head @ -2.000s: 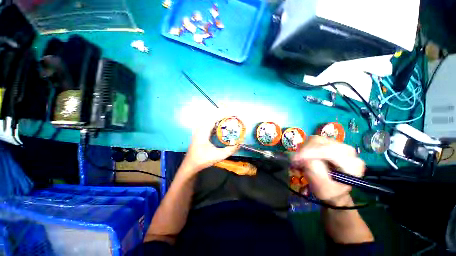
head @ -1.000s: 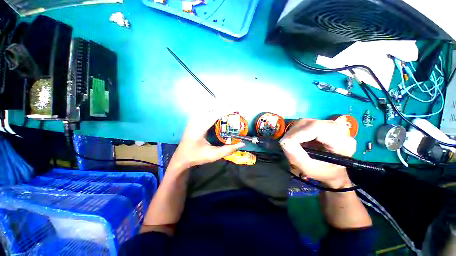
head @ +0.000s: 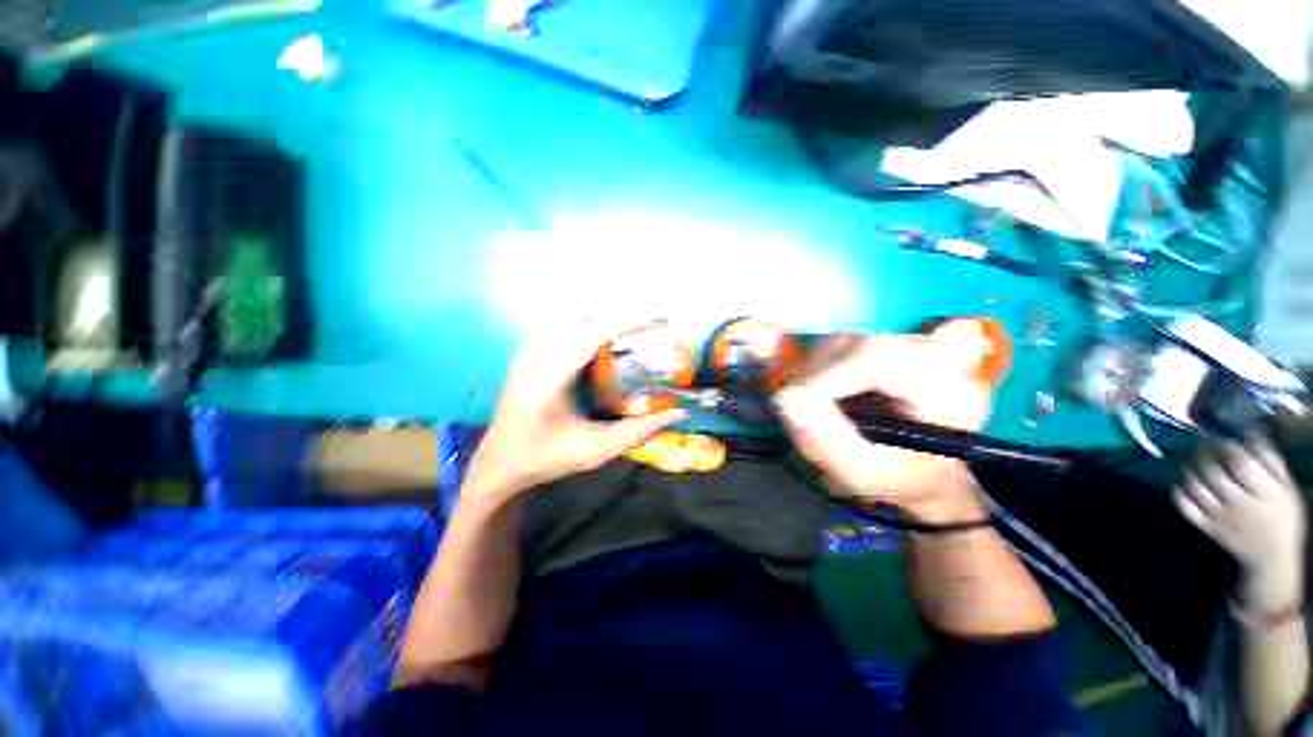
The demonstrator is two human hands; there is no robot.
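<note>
My left hand point(head: 555, 425) holds a round orange housing point(head: 644, 370) with a circuit board inside, at the front edge of the mat. My right hand point(head: 900, 425) holds a black soldering iron point(head: 958, 444); its tip end points left at the held housing, and blur hides whether it touches. A second orange housing point(head: 752, 354) stands just right of the held one. Another orange housing point(head: 973, 347) is partly hidden behind my right hand. An orange-handled tool point(head: 677, 452) lies below the held housing.
A thin black rod point(head: 501, 183) and blue tray point(head: 619, 51) lie beyond. The black fan unit point(head: 994, 51), white paper point(head: 1066, 151) and light-blue wires point(head: 1188, 216) are upper right. Another person's hand point(head: 1250, 504) is at right. A black station point(head: 238, 252) and blue crates point(head: 274, 590) are left.
The view has shifted and blurred. My left hand still holds the housing and my right hand the iron, both slightly further left in the picture. Another person's hand has appeared at the right.
</note>
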